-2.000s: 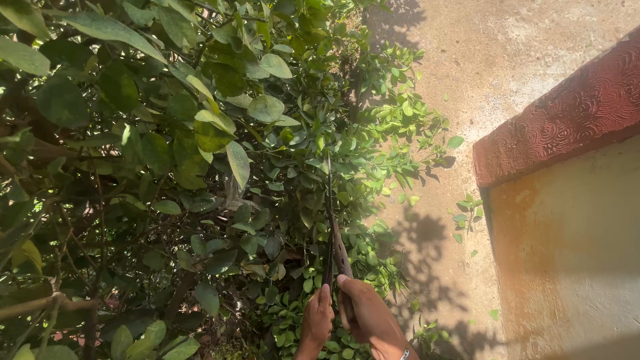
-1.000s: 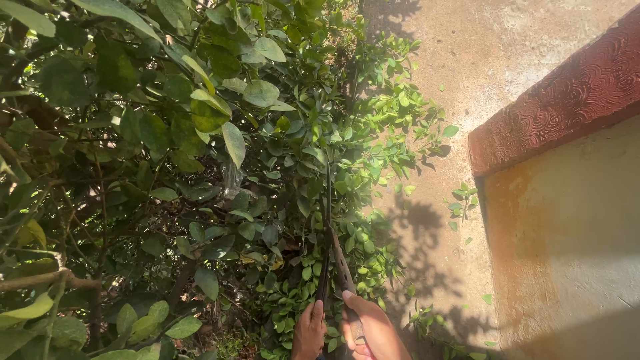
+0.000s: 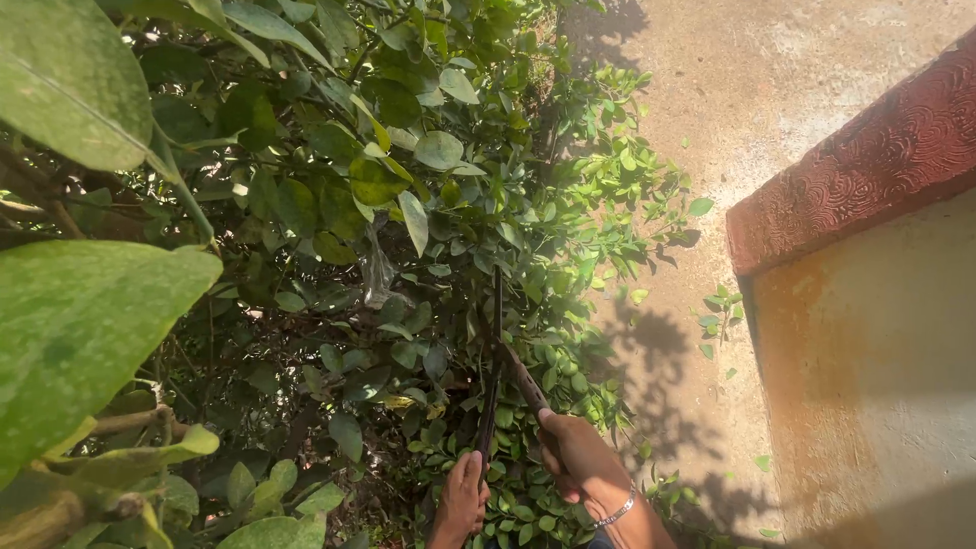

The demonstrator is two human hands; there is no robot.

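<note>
A pair of hedge shears (image 3: 499, 347) points away from me into the leafy green bush (image 3: 427, 213). My left hand (image 3: 460, 496) is closed around its dark left handle, at the bottom centre. To the right, my right hand (image 3: 581, 457) grips the other handle and wears a metal bracelet (image 3: 619, 509) at the wrist. The handles stand apart in a narrow V. Leaves hide part of the blades, and I cannot tell what lies between them.
Big leaves (image 3: 84, 335) hang close at the left. A cut sprig (image 3: 720, 313) lies on the sunlit concrete ground (image 3: 686, 114). At the right stands a wall (image 3: 869, 366) with a red patterned ledge (image 3: 862, 164). A clear plastic scrap (image 3: 377, 271) hangs in the bush.
The shears' handles have spread wider apart, my right hand moving away from my left. Large leaves now show close at the left edge.
</note>
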